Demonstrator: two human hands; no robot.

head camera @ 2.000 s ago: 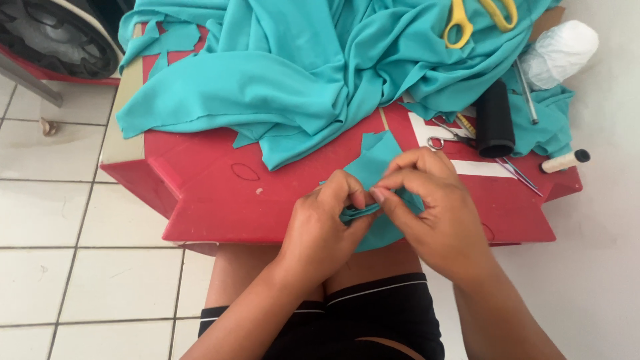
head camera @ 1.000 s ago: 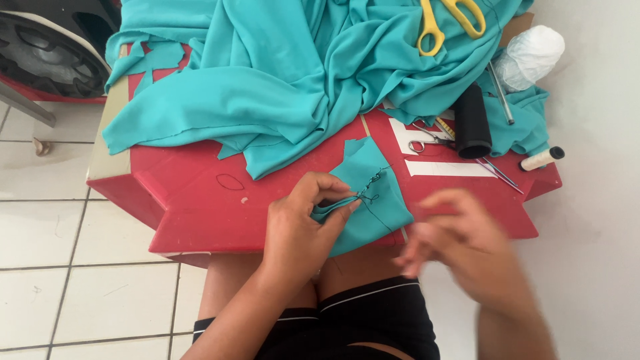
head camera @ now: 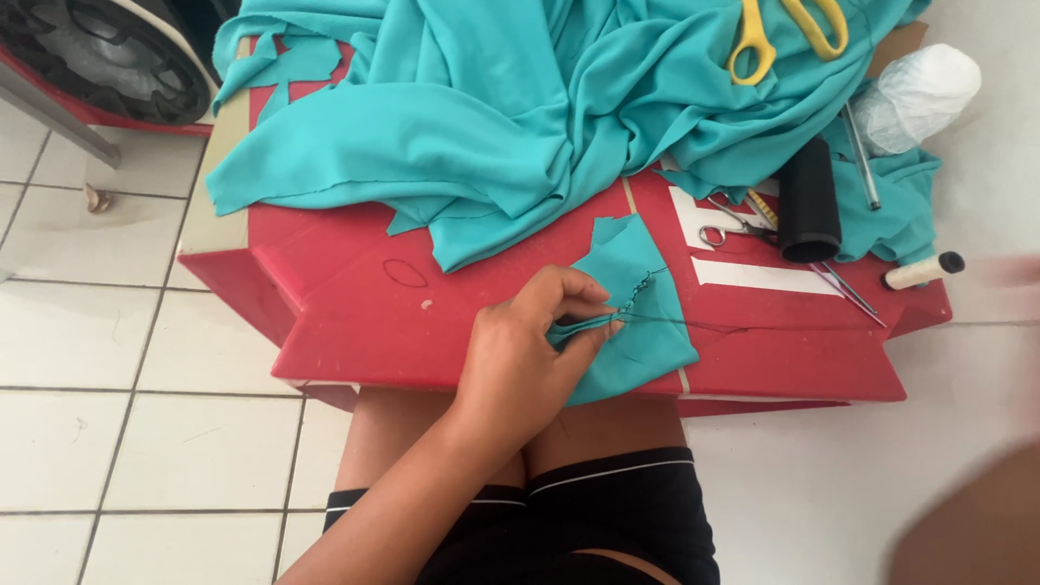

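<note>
My left hand point(head camera: 528, 349) pinches a folded edge of a small teal fabric piece point(head camera: 642, 349) between thumb and fingers, at the near side of the red table. A row of dark thread stitches point(head camera: 639, 291) runs up the piece from my fingertips. From there a dark thread point(head camera: 780, 329) stretches right across the red surface toward the right edge of the view. My right hand point(head camera: 1011, 272) is only a blur at that edge, with part of the arm below it; its fingers and anything in them cannot be made out.
Teal cloth point(head camera: 455, 138) is heaped over the back of the red table point(head camera: 366, 325). Yellow-handled scissors point(head camera: 751, 53) lie on it. At the right are small metal scissors point(head camera: 719, 227), a black thread cone point(head camera: 808, 203), a spool point(head camera: 922, 270), a pen point(head camera: 861, 158) and a white bundle point(head camera: 922, 97).
My right hand was beside my left at the fabric two seconds ago and has moved far right. The thread now lies stretched to the right. My left hand keeps its pinch on the fabric.
</note>
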